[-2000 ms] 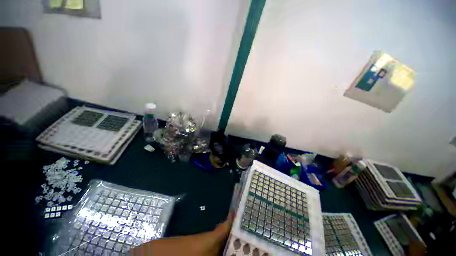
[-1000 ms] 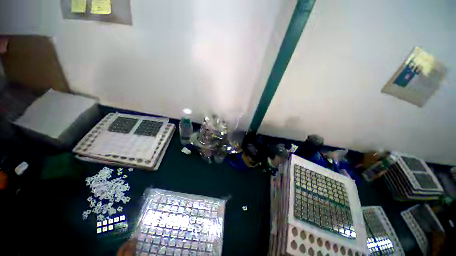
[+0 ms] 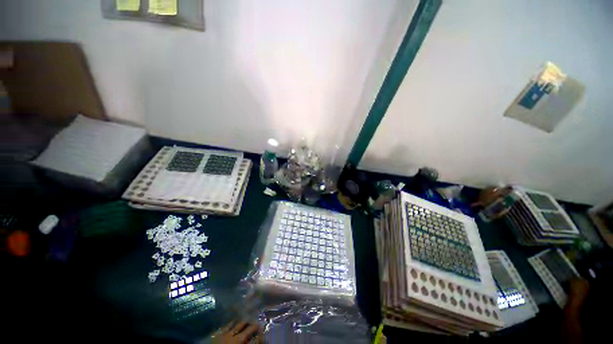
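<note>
A tray of small white squares in neat rows (image 3: 312, 245) lies on the bench in a clear plastic bag (image 3: 316, 321), whose crinkled loose end spreads toward the lower edge. My left hand (image 3: 238, 332) is low in the picture, cut off by the bottom edge, beside the bag's lower left part. Its fingers are small and blurred, and whether they grip the plastic cannot be told. My right hand is not in view. Left of the tray lie a heap of loose white pieces (image 3: 176, 245) and a dark green panel (image 3: 193, 302) with white squares on its upper part.
A tall stack of perforated boards (image 3: 447, 292) stands right of the tray. Another board stack (image 3: 181, 191), a bottle (image 3: 269, 168) and a shiny clump (image 3: 301, 176) are at the back. Another person's hand (image 3: 576, 295) is at far right near a panel (image 3: 554, 269).
The bagged tray has moved back toward the wall and right, between the heap and the tall stack. My hand, earlier by that stack, then at the tray's left edge, is now at the bag's lower left.
</note>
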